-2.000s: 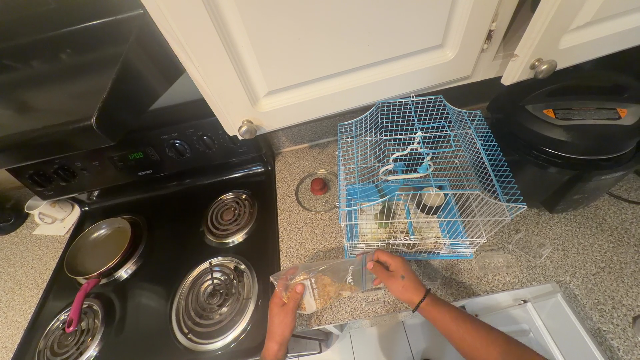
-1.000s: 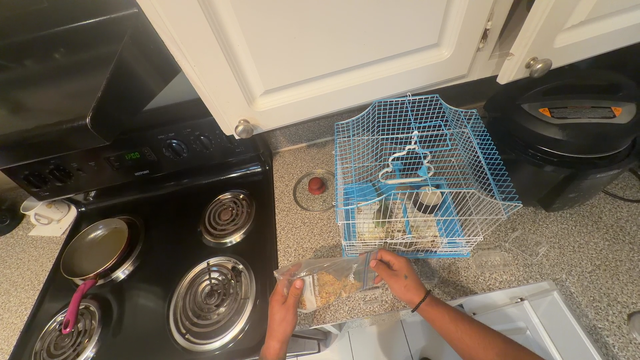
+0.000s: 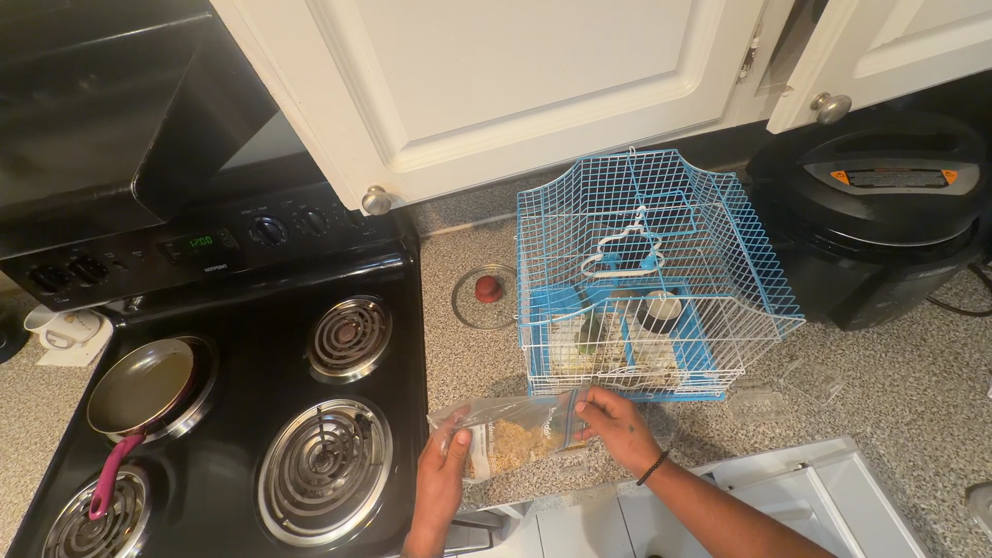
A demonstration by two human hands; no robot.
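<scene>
Both hands hold a clear plastic zip bag (image 3: pixel 515 442) with tan, grain-like bits inside, over the counter's front edge. My left hand (image 3: pixel 443 473) grips its left end, thumb on top. My right hand (image 3: pixel 616 426), with a dark band at the wrist, pinches the blue-striped zip end. Just beyond the bag stands a blue and white wire cage (image 3: pixel 643 271). A white swing-like frame (image 3: pixel 624 260) hangs in it, and a round cup (image 3: pixel 663 306) and loose pale litter are visible inside. Whether the bag's zip is undone is not clear.
A glass lid (image 3: pixel 487 297) with a red knob lies left of the cage. The coil stove (image 3: pixel 411 364) holds a pan (image 3: pixel 143 387) with a pink handle. A black electric cooker (image 3: pixel 868 217) stands right, near clear plastic pieces (image 3: pixel 783 395). White cabinet doors (image 3: pixel 527 70) hang above; a drawer or door (image 3: pixel 821 496) juts out below.
</scene>
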